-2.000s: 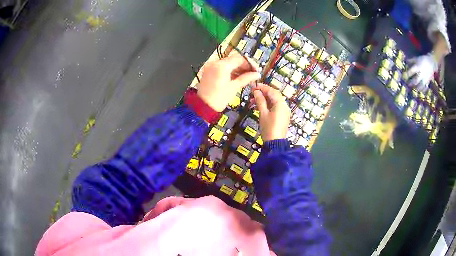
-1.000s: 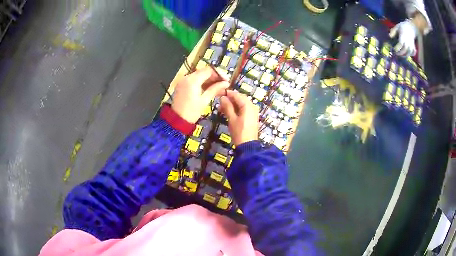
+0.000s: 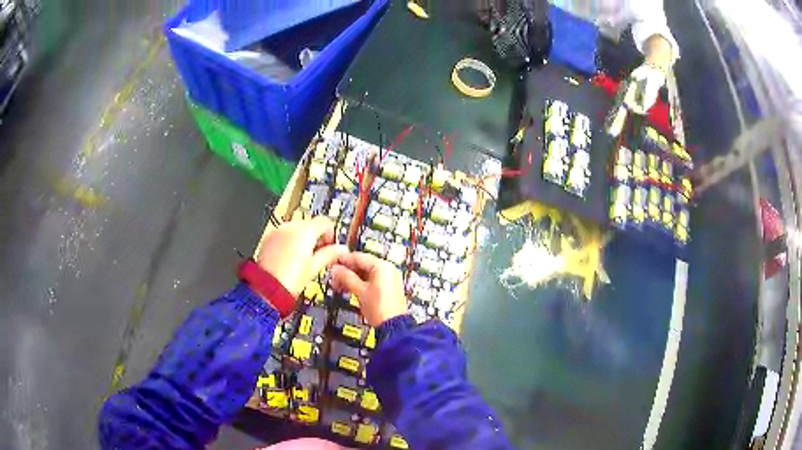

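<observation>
A shallow tray with a tan edge [image 3: 467, 303] holds tight rows of small circuit boards [image 3: 393, 198] with yellow and grey-white parts. Black lead wires stand up at its far and left sides, and red lead wires [image 3: 417, 230] lie across the middle rows. My left hand [image 3: 299, 252] and my right hand [image 3: 369, 283] are close together over the left-middle rows, fingertips almost touching. The fingers of both hands are pinched. Whatever is between the fingertips is too small and blurred to make out.
A blue crate [image 3: 295, 110] with a white liner stands on a green crate [image 3: 236, 149] beyond the tray. A tape roll [image 3: 473, 77] lies on the bench. A yellow tape patch [image 3: 576, 264] is right of the tray. A person's gloved hand [image 3: 640, 92] is over a second group of boards [image 3: 646, 189].
The view has shifted upward and to the right, so the tray sits lower and the blue crate shows more. My hands stay together over the tray. The other person's hand has moved among their boards.
</observation>
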